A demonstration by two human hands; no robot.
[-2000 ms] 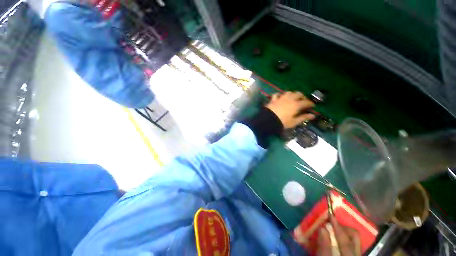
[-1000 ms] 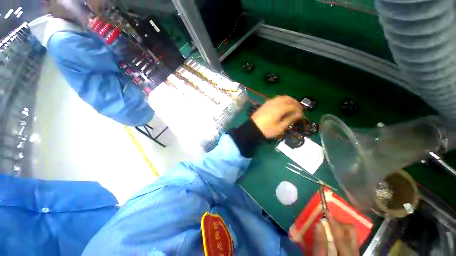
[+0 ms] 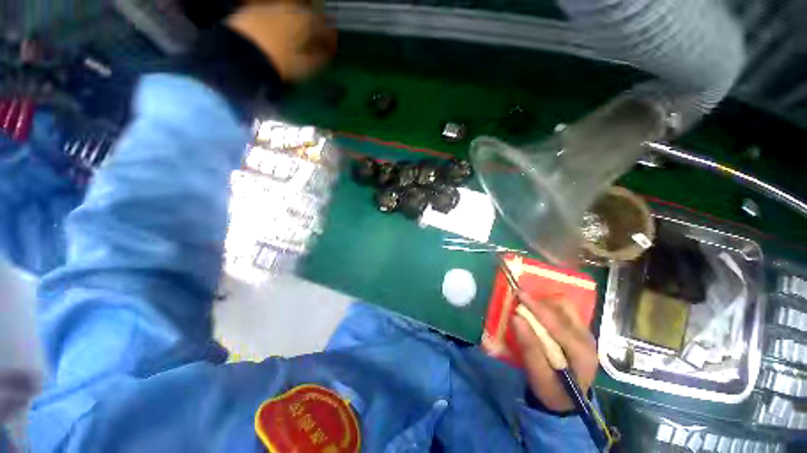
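My right hand [image 3: 559, 349] holds the soldering iron [image 3: 547, 341] by its cream-taped grip, over the red pad [image 3: 568, 287]; the metal tip points up and left. My left hand [image 3: 288, 37] is raised at the top left, blurred; its fingers and anything in them cannot be made out. A cluster of black round units [image 3: 416, 186] lies beside and partly on the white paper [image 3: 464, 215]. The tweezers [image 3: 478, 246] lie between the paper and the red pad. The pale round disc [image 3: 459, 287] sits bare on the green mat.
A clear fume hood [image 3: 531, 190] on a grey hose hangs over the bench. Beside it stands a brown round cup [image 3: 619, 224]. A metal tray [image 3: 755, 354] holds a yellow-brown sponge [image 3: 660, 319]. Battery trays [image 3: 279, 199] are at left, more at right.
The view has swung to the right. My left hand has left the black units and moved up and left. My right hand still holds the iron over the red pad.
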